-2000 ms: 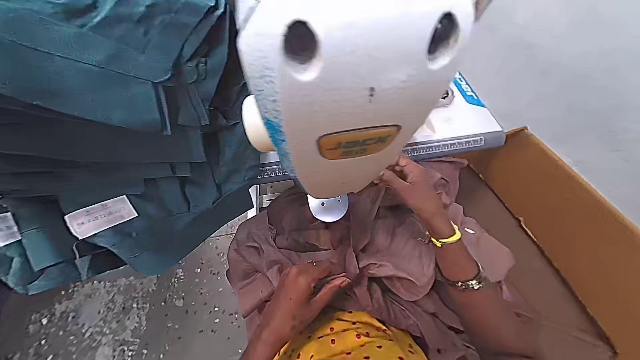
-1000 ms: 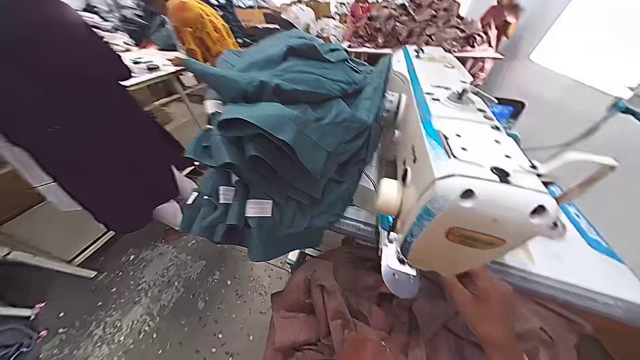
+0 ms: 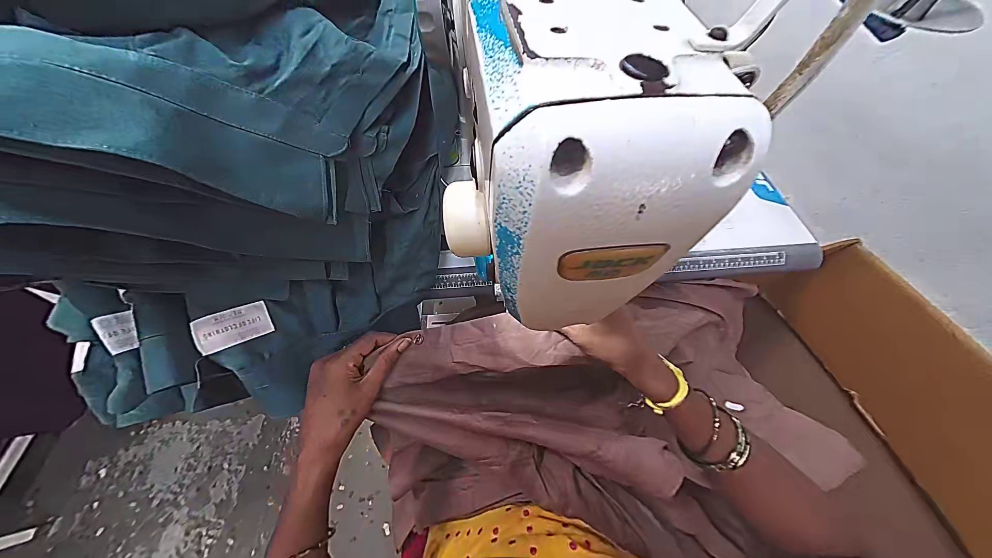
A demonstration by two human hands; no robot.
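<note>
A mauve-brown fabric garment [image 3: 535,418] spreads below the head of a white Jack sewing machine [image 3: 620,194] and over the lap. Thumb and fingers of my left hand [image 3: 349,387] pinch the garment's upper left edge, beside a small round button-like spot. My right hand [image 3: 612,341] rests on the cloth just under the machine head; its fingertips are partly hidden there, and it seems to hold the fabric edge. The needle area is hidden behind the machine head.
A thick pile of teal garments [image 3: 232,178] with white labels stands left of the machine, close to my left hand. A cardboard wall [image 3: 891,372] borders the right side. The handwheel-like cream knob [image 3: 465,219] sticks out left. The floor shows scattered scraps.
Two seconds ago my left hand lay low on the bunched cloth; now it pinches the edge farther up, and the cloth is stretched between my hands. The view swung away and back.
</note>
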